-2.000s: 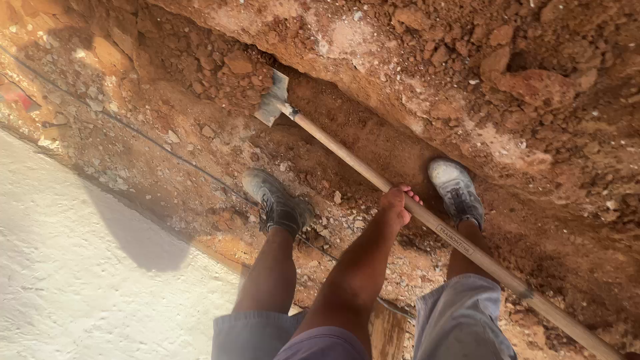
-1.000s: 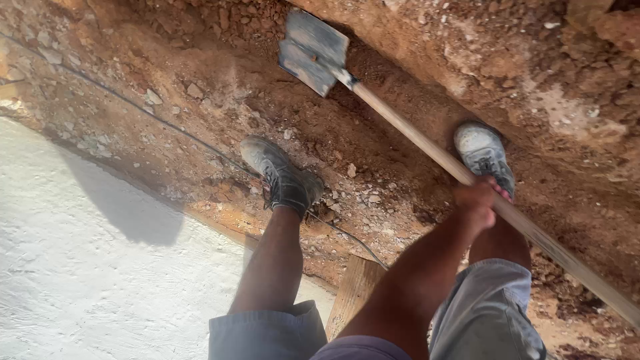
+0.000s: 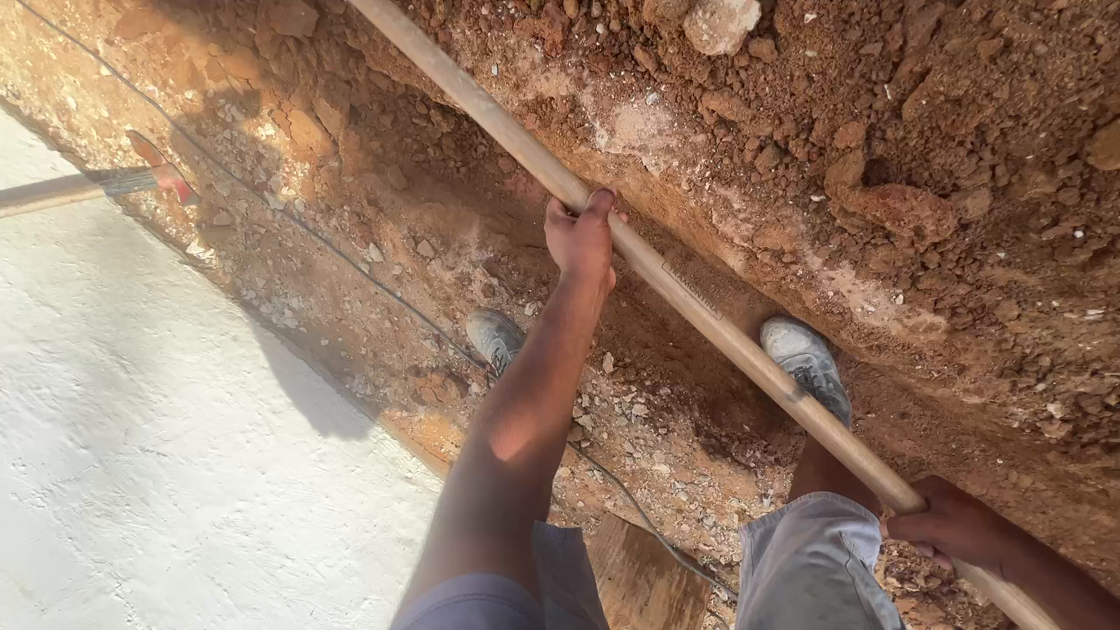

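Observation:
A long wooden shovel handle (image 3: pixel 678 293) runs diagonally from the top edge down to the lower right corner. My left hand (image 3: pixel 584 232) grips it near the middle of the view, thumb across the top. Farther down the shaft, at the lower right, my right hand (image 3: pixel 945 525) is closed around it. The blade lies outside the view, past the top edge. Beneath the shaft is the narrow trench of reddish earth (image 3: pixel 700 367), and one dusty shoe (image 3: pixel 801 350) stands in it, partly crossed by the handle. The other shoe (image 3: pixel 494 337) is partly behind my left forearm.
Loose soil and clods (image 3: pixel 962 175) are heaped along the right. A white rough wall or slab (image 3: pixel 175 420) fills the lower left. A thin dark cable (image 3: pixel 332 245) crosses the ground; a wooden board (image 3: pixel 647 577) lies near my legs. A tool with a wooden handle (image 3: pixel 52 194) rests at far left.
My left hand and the shovel handle have moved up in the view, and the blade has gone out of sight. My right hand, unseen before, now shows on the shaft.

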